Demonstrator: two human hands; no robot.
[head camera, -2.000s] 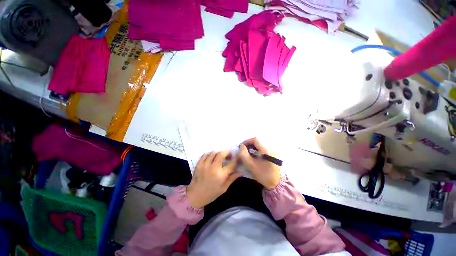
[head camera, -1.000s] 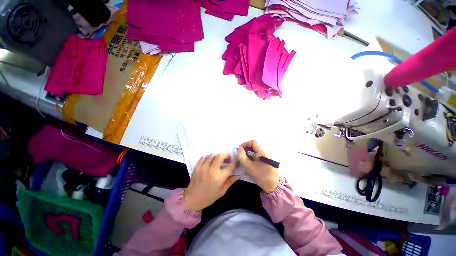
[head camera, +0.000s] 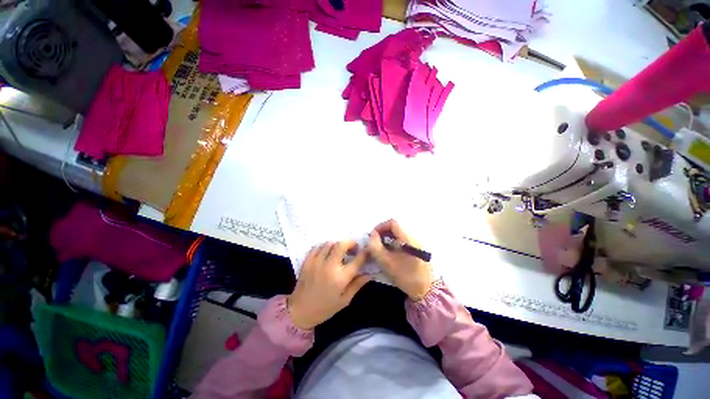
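White paper or a notebook (head camera: 293, 226) lies at the table's front edge, almost lost against the white top. My right hand (head camera: 401, 261) holds a dark pen (head camera: 412, 251) over it, fingers closed round the pen near its writing end. My left hand (head camera: 325, 284) rests on the paper close beside my right hand, fingers bent and thumb towards the pen. Whether the left fingers pinch the paper cannot be told. The pen tip is hidden by my fingers. Both hands are bare, with pink gathered sleeves.
A magenta heap of small pieces (head camera: 398, 93) lies behind my hands. The sewing machine (head camera: 576, 160) stands at right, with black-handled scissors (head camera: 577, 287) by its bed. Magenta panels (head camera: 257, 43), pale pink panels (head camera: 483, 19) and taped cardboard (head camera: 148, 175) lie farther back and left.
The view shifts slightly. My hands stay at the paper with the pen still in my right hand, moving very little.
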